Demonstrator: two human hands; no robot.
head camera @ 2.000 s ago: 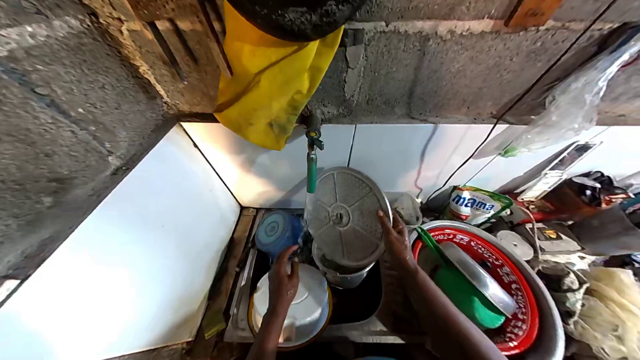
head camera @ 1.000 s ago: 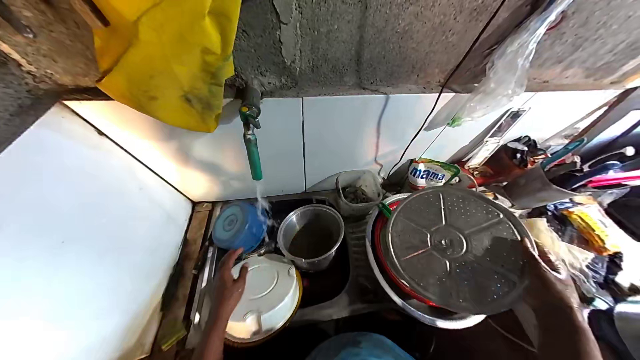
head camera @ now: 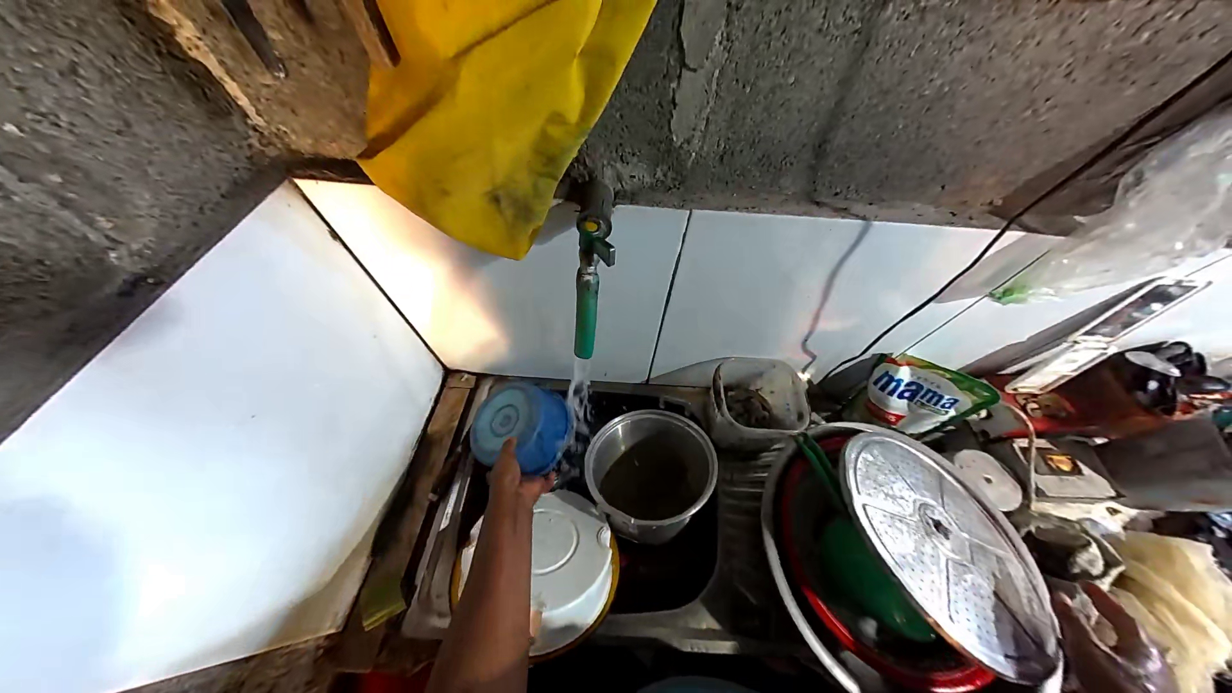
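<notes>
My left hand (head camera: 520, 472) grips the rim of a blue plastic bowl (head camera: 515, 423), its base turned toward me, beside water running from a tap with a green hose end (head camera: 586, 313). Below it a white enamel basin (head camera: 563, 568) lies upside down in the sink. A metal pot (head camera: 652, 525) with dark liquid stands to the right. The perforated metal disc (head camera: 953, 549) leans on the large basin (head camera: 773, 549), over a red-rimmed dish (head camera: 818, 616) and a green plastic item (head camera: 866, 577). At the disc's lower right edge is my right hand (head camera: 1112, 635); its grip is unclear.
A clear plastic tub (head camera: 760, 404) and a detergent pouch (head camera: 924, 393) stand behind the sink (head camera: 693, 626). A yellow cloth (head camera: 500, 115) hangs near the tap. White tiled walls (head camera: 221, 433) border the left and back. Cluttered items lie at the right.
The perforated disc, over the pot two seconds ago, has moved right onto the large basin with my right hand. My left hand has taken hold of the blue bowl.
</notes>
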